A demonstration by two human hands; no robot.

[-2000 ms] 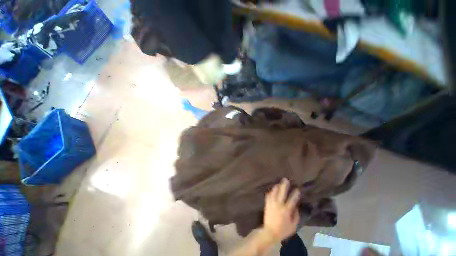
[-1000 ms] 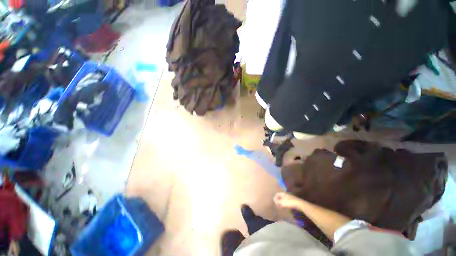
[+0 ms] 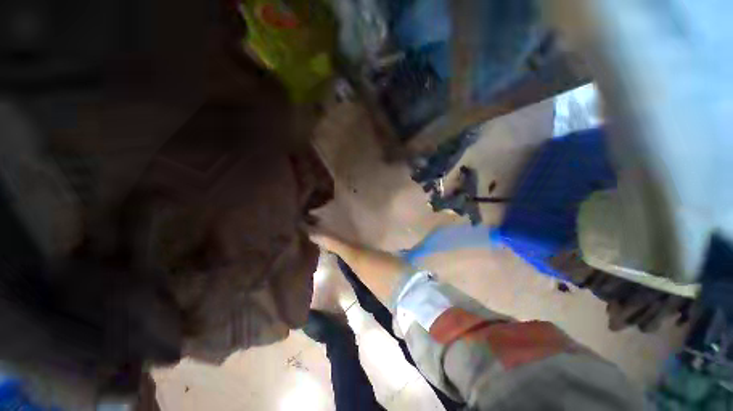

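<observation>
A large heap of dark brown garment pieces (image 3: 233, 265) fills the left of the head view, close to the camera and partly in deep shadow. My right hand (image 3: 331, 243) reaches in from the lower right, in a grey sleeve with a white cuff and an orange-red band. It touches the right edge of the brown cloth. Its fingers are blurred and partly hidden at the cloth, so the grip does not show. My left hand is not visible.
My legs and a foot (image 3: 328, 327) show at the bottom. Dark scraps (image 3: 458, 193) and a light blue strip (image 3: 450, 239) lie on the floor. A dark blue thing (image 3: 554, 181) stands right. A yellow-green thing (image 3: 293, 48) is at the top.
The view has swung and come close to a brown heap, now large at left. My right hand has moved from beside the tagged brown heap to this cloth's edge.
</observation>
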